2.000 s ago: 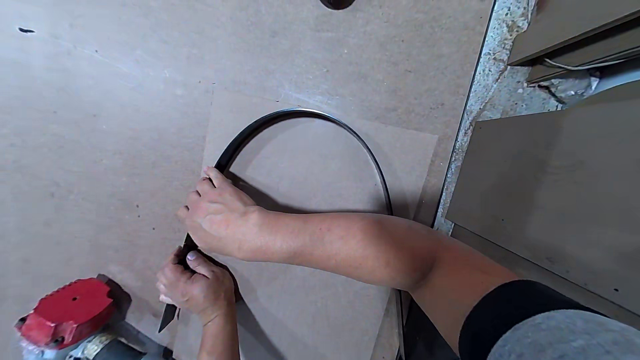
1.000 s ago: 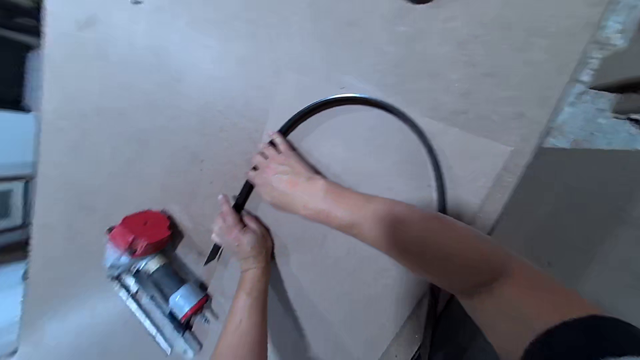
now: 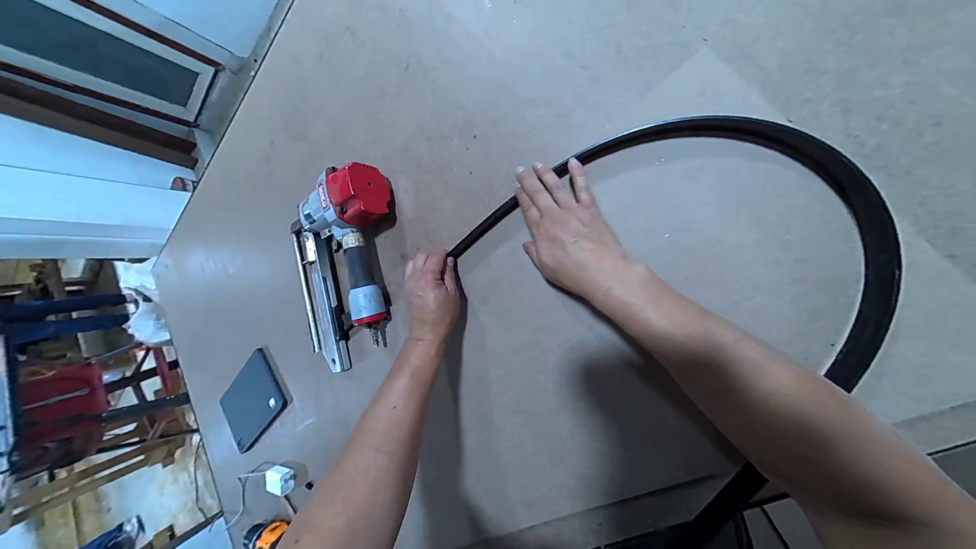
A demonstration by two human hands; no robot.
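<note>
A long black flexible strip (image 3: 877,229) bends in a wide arc over a flat board (image 3: 717,305) lying on the large work surface. At the strip's narrow-looking end, my left hand (image 3: 433,293) pinches it between thumb and fingers. Farther along, my right hand (image 3: 568,225) lies with fingers spread across the strip, its fingertips over the edge. My right forearm crosses the strip and hides part of it near the lower right, where the strip runs past the surface's near edge.
Left of my left hand lies a red and grey pneumatic nailer (image 3: 347,244). A dark flat device (image 3: 254,400), a white plug adapter (image 3: 280,480) with a cable and an orange and black object (image 3: 267,534) lie at the lower left. Beyond the left edge stand white panels (image 3: 84,191).
The strip's end and my left hand have moved away from my right hand, and the strip lies in a wider, more open curve. The view has shifted left.
</note>
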